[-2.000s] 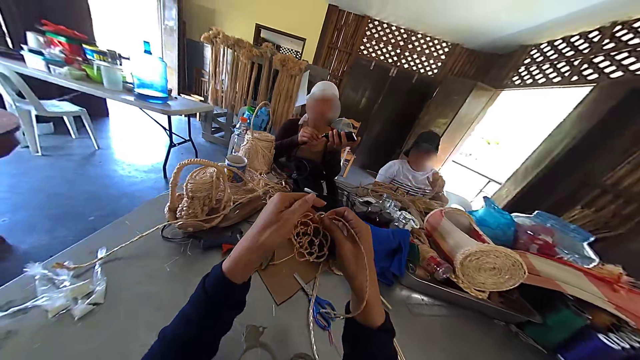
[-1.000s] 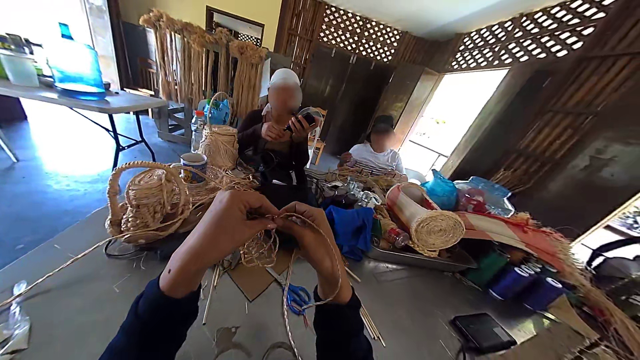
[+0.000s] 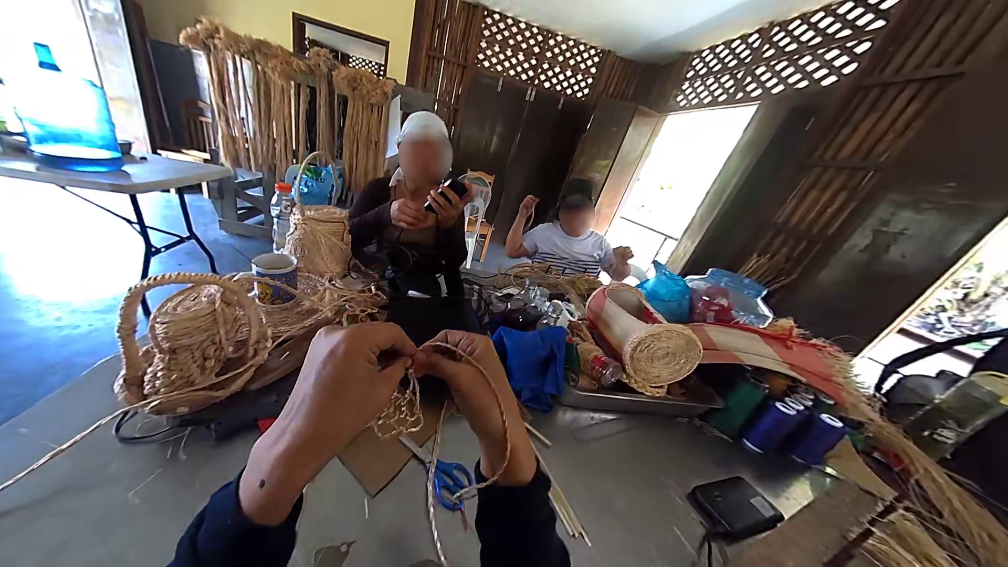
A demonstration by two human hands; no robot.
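My left hand and my right hand meet above the grey table, fingertips nearly touching. Between them they pinch an openwork piece of knotted natural-fibre cord, which hangs below my left fingers. A twisted fibre cord loops from my right fingertips over that hand and down past the wrist. Another length hangs toward the table's near edge. Blue-handled scissors lie below my right hand, beside a piece of brown cardboard. My fingers hide the exact knot that they hold.
A handled woven basket with coiled cord and a mug stand left. A metal tray, a woven roll, thread spools and a black case are right. Two people sit across the table.
My hands have drawn together at the fingertips, and the knotted piece, spread between them two seconds ago, now hangs under my left fingers. The person at the right has raised one arm.
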